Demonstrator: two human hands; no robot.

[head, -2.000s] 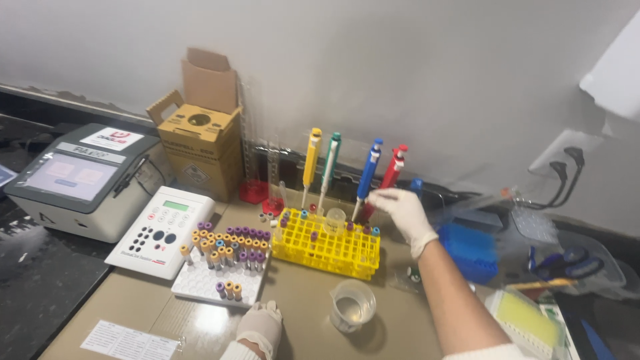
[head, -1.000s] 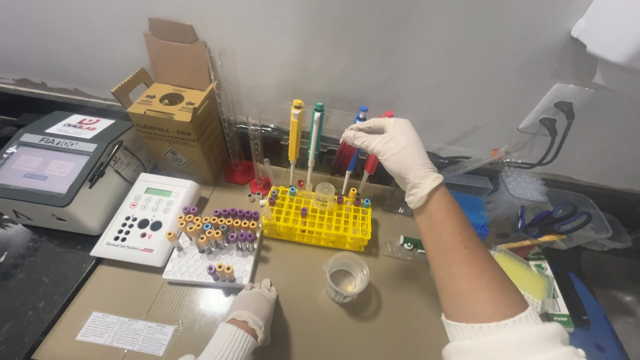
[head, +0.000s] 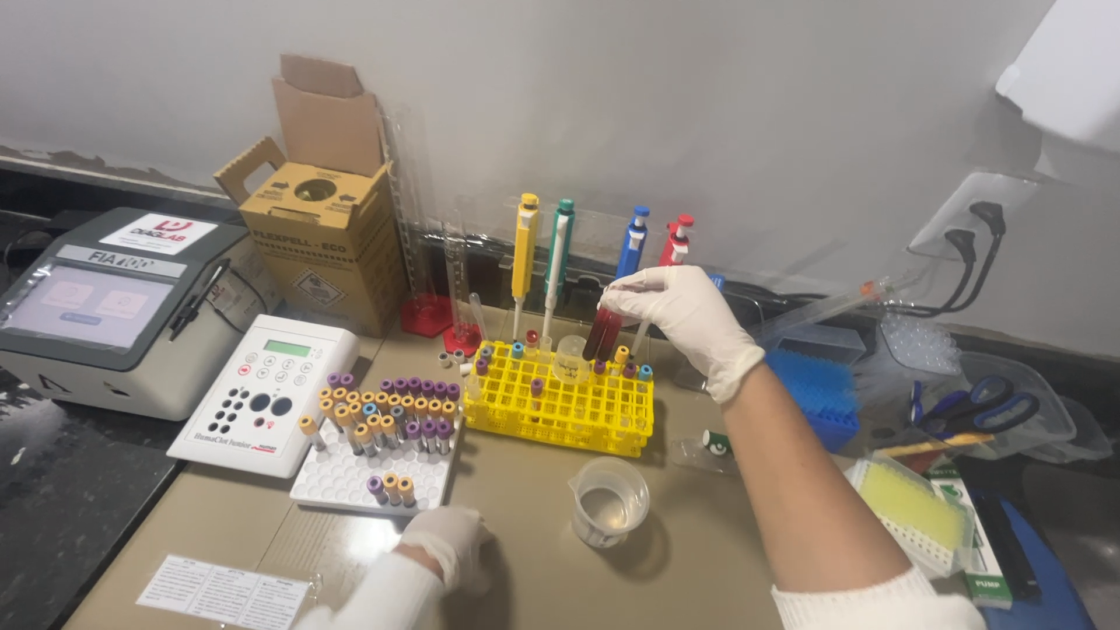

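Observation:
In a pale glove, my right hand (head: 678, 311) pinches dark red blood-filled tubes (head: 603, 334) above the back right of a yellow test tube rack (head: 560, 398). Several capped tubes and a small clear cup (head: 572, 359) stand in that rack. My left hand (head: 444, 535), also gloved, rests near the front edge of a white tube rack (head: 341, 486) holding purple- and orange-capped tubes; its fingers look curled, and no object shows in it. Between the hands stands a clear plastic beaker (head: 610, 503). Behind the yellow rack are a yellow pipette (head: 525, 249), a green pipette (head: 560, 245), a blue one and a red one.
A white analyzer keypad unit (head: 271, 394), a screen device (head: 105, 306) and a cardboard sharps box (head: 324, 236) stand at the left. Red-based glass cylinders (head: 426, 315) are behind. At the right lie a blue tip rack (head: 814, 394), scissors (head: 971, 407) and a yellow tip box (head: 914, 507).
My right hand has gone from the pipettes at the back, and lowered from a raised position, with red tubes now plainly in view. My left hand stays near the white rack.

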